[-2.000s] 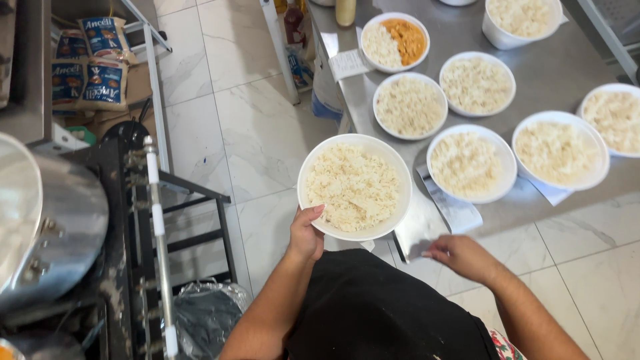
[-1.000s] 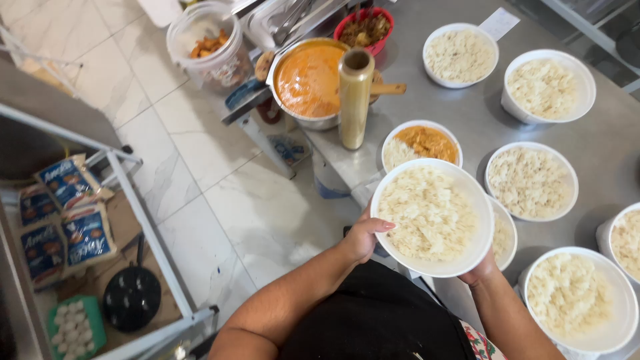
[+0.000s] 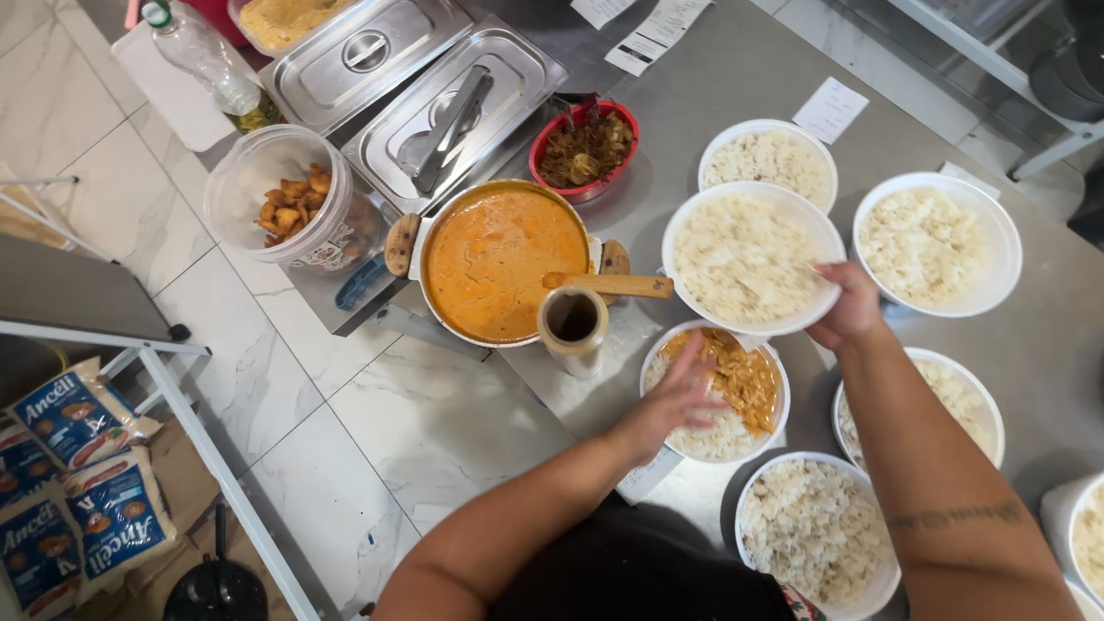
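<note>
My right hand grips the right rim of a white bowl of rice, holding it tilted over the counter, partly in front of another rice bowl. Just below it, my left hand is spread and empty over a bowl of rice and orange stew; whether it touches the bowl I cannot tell. More rice bowls stand at the right and below. Left of my hands, a pot of orange stew has a wooden utensil handle across its rim, beside an upright roll of film.
A red bowl of browned food, steel lids with tongs, a tub of fried pieces and a bottle stand at the upper left. Paper slips lie on the steel counter. Packages sit on a lower shelf.
The rice bowl, held by both hands one second ago, is now in my right hand alone, farther over the counter. My left hand has let go. The view has swung toward the pot and lids.
</note>
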